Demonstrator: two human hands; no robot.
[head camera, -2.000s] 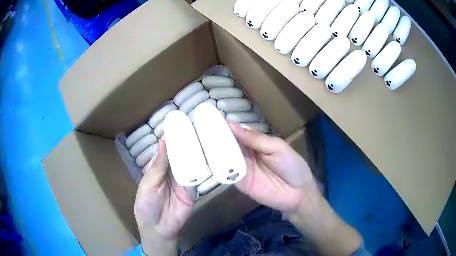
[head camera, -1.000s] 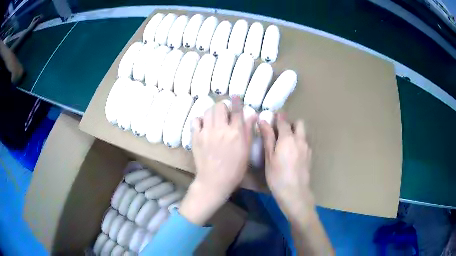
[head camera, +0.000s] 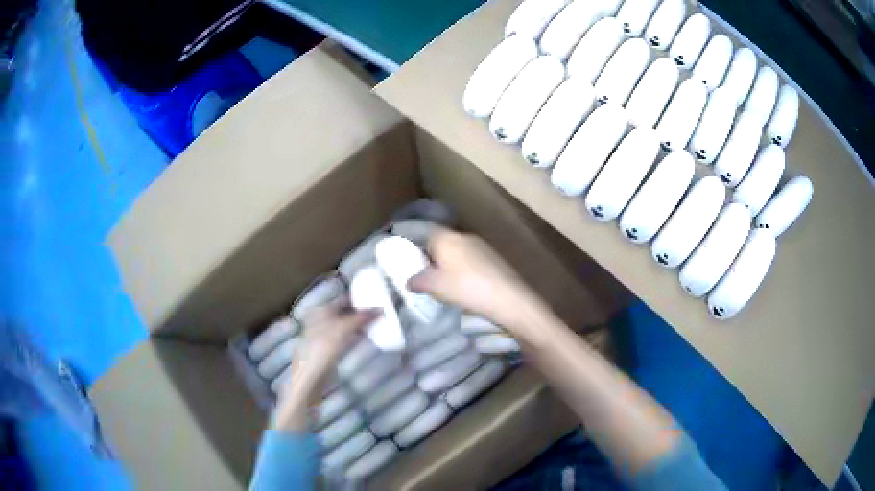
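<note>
My left hand (head camera: 331, 338) holds a glossy white plastic shell (head camera: 380, 309) over the open carton (head camera: 269, 206). My right hand (head camera: 461, 275) holds another white shell (head camera: 405, 264) close beside it. Both held shells are slightly blurred, and the fingers cover parts of them. Below the hands, more shells (head camera: 398, 413) lie packed in tight rows inside the carton. Several rows of white shells (head camera: 622, 171) lie on the flat cardboard sheet (head camera: 768, 350) at the upper right. Many of these show small dark cutouts at their lower ends.
A milky plastic liner (head camera: 251, 369) edges the packed shells. The carton's flaps stand open at the left. A green bench top (head camera: 360, 21) shows behind the cardboard sheet. A dark and blue object (head camera: 206, 105) is at the upper left, above the blue floor (head camera: 58, 221).
My hands have moved from the cardboard sheet down to the carton and now hold two shells. The view has swung back over the carton. The front row on the sheet has more shells.
</note>
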